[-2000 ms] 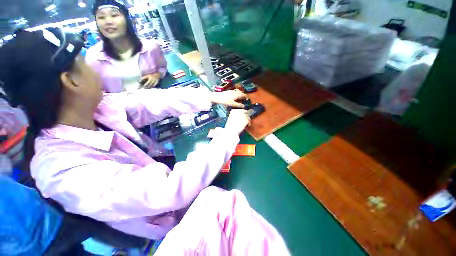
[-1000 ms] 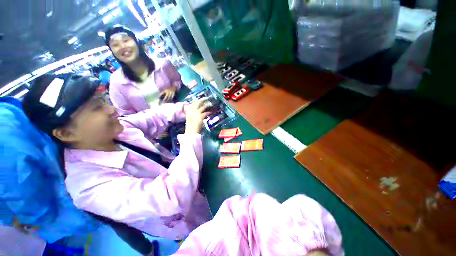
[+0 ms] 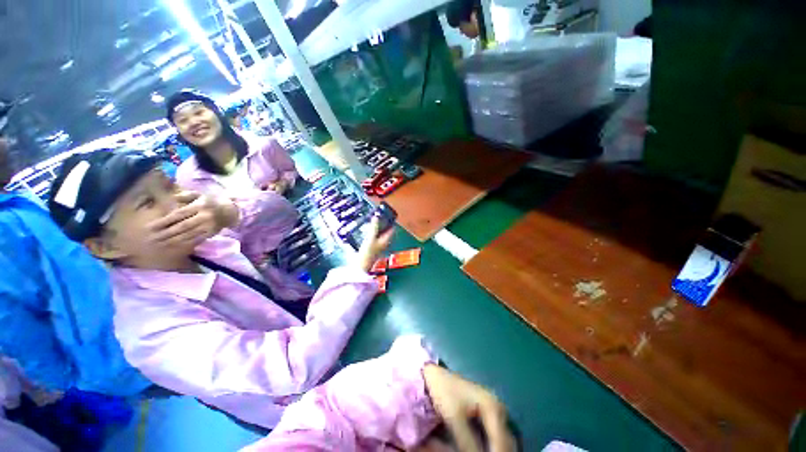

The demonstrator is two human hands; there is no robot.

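Note:
My left hand [image 3: 470, 410] is at the bottom edge, blurred and cut off, with its fingers pointing down. Whether it holds anything cannot be told. My right hand is out of the picture; only a bit of pink sleeve shows at the bottom edge. Orange-red cards [image 3: 404, 258] lie on the green bench top [image 3: 530, 371], ahead of my left hand and near the neighbour's forearm.
A neighbour in pink holds a dark phone [image 3: 383, 214], the other hand over the mouth. Phones in a clear tray [image 3: 331, 205] lie beyond. Red phones [image 3: 385, 184] rest on the far brown board. A blue-and-white box [image 3: 701, 275] stands tilted on the near board [image 3: 566, 256].
My left hand has come into view below the pink sleeve. The neighbour has raised one hand to the mouth and lifted a phone in the other. The view has turned right.

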